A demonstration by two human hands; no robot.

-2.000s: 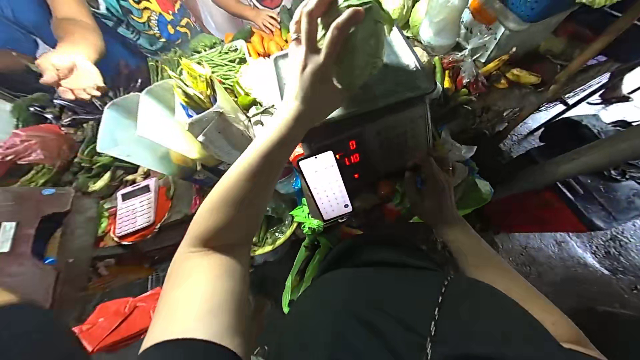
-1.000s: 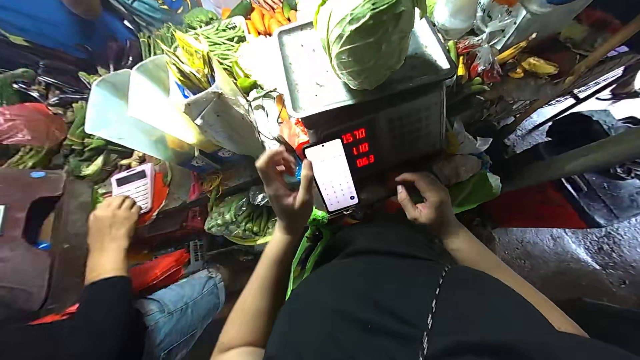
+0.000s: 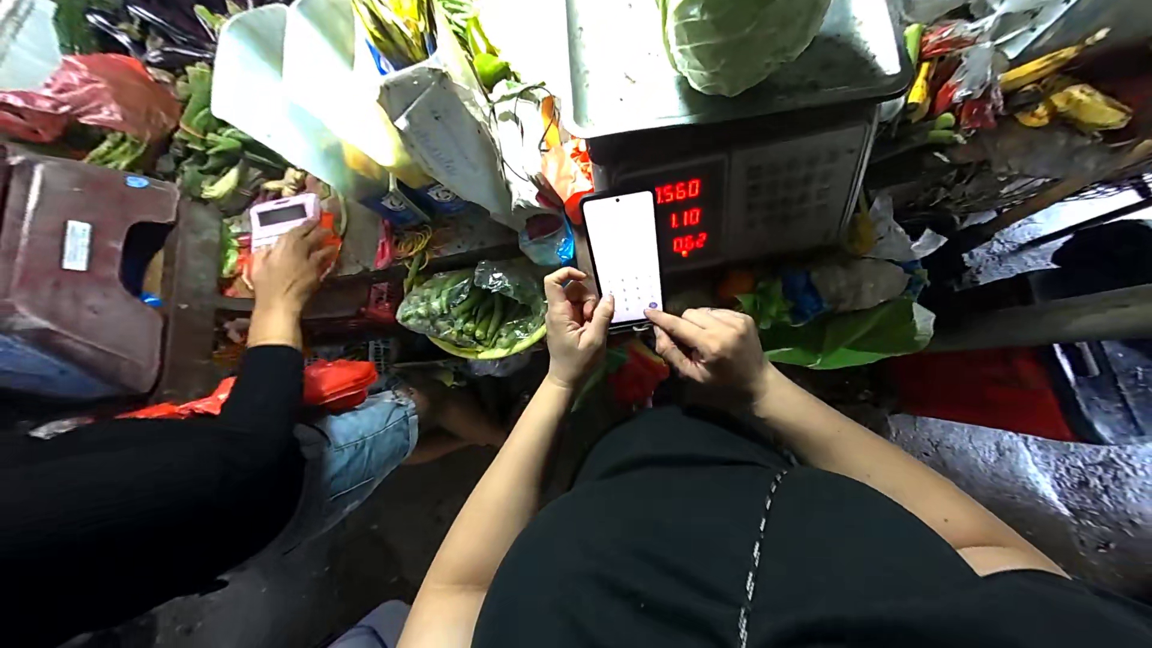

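Observation:
My left hand (image 3: 576, 326) grips the lower left edge of a smartphone (image 3: 621, 247), whose lit screen shows a keypad. The index finger of my right hand (image 3: 711, 346) points at the phone's lower right corner; that hand holds nothing, and whether the fingertip touches cannot be told. Behind the phone stands a digital weighing scale (image 3: 796, 180) with glowing red digits. On its metal tray (image 3: 621, 103) rests a pale green cabbage (image 3: 742, 40), cut off by the top of the view.
At left, a person's hand (image 3: 290, 274) is on a pink calculator (image 3: 283, 216). A bagged bowl of green vegetables (image 3: 481, 310) sits left of my hands. White plastic containers (image 3: 270, 99) stand beyond. A brown plastic box (image 3: 81, 261) is at far left, yellow peppers (image 3: 1080, 103) at right.
My left hand was at the cabbage two seconds ago, then near the phone, and now grips it. My right hand has moved left to the phone. The other person's hand has come onto the calculator.

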